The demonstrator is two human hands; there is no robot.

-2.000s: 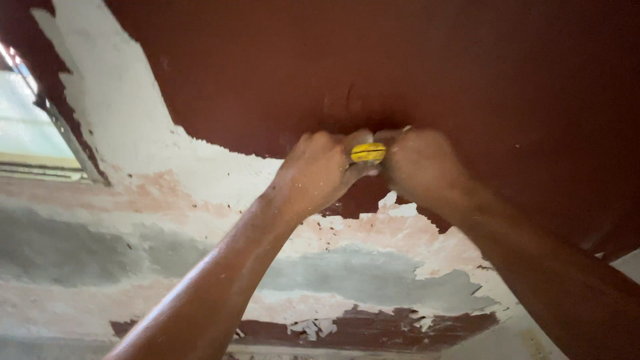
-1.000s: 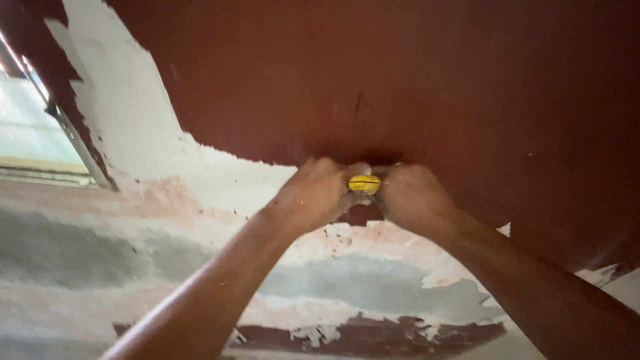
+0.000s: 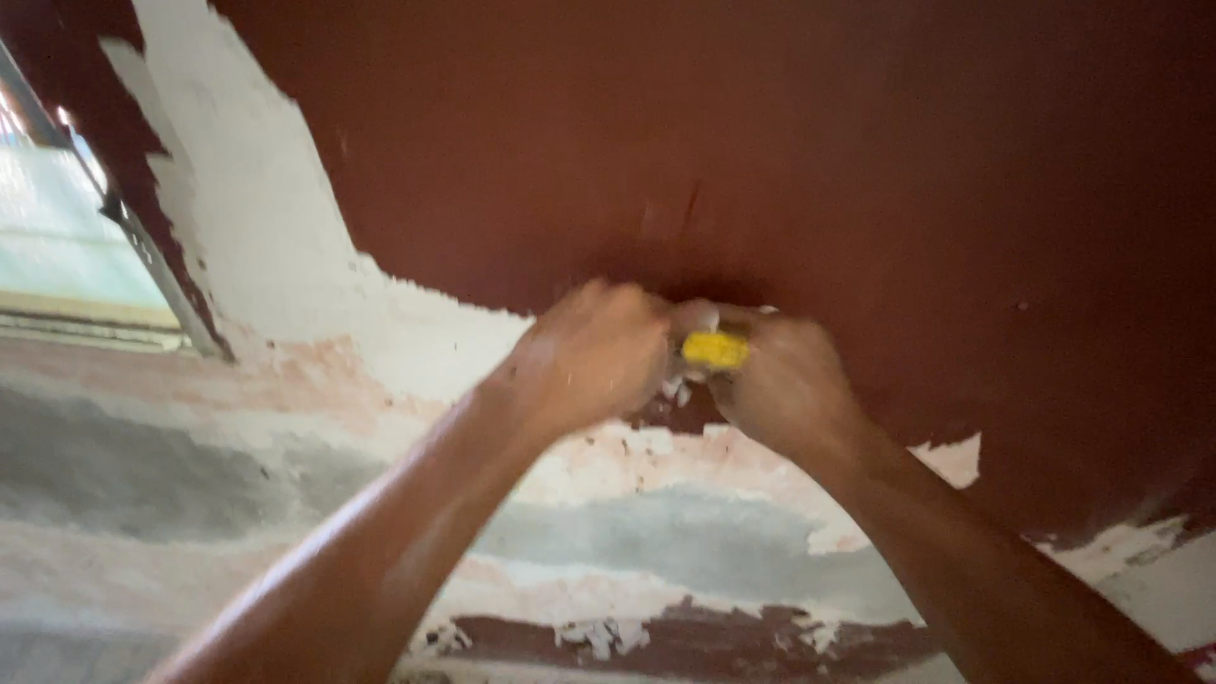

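Both of my hands are raised against a wall coated in dark red paint (image 3: 760,123). Between them shows the yellow handle end of a hand tool (image 3: 715,351), blurred, its blade not visible. My left hand (image 3: 603,351) is closed on the tool from the left, and my right hand (image 3: 784,375) closes on it from the right. Small white flakes (image 3: 676,389) are just below the handle. Under my hands, the ragged lower edge of the red paint meets bared, whitish-pink plaster (image 3: 655,456).
A window (image 3: 76,228) with a metal frame is at the left. Bared white wall (image 3: 256,180) runs beside it. Lower down are grey patches (image 3: 665,532) and a strip of leftover red paint (image 3: 513,638) with peeling flakes.
A pale, jagged patch now shows beside my right forearm, where two seconds ago the forearm and red paint were. Both hands stay together around the yellow-handled tool.
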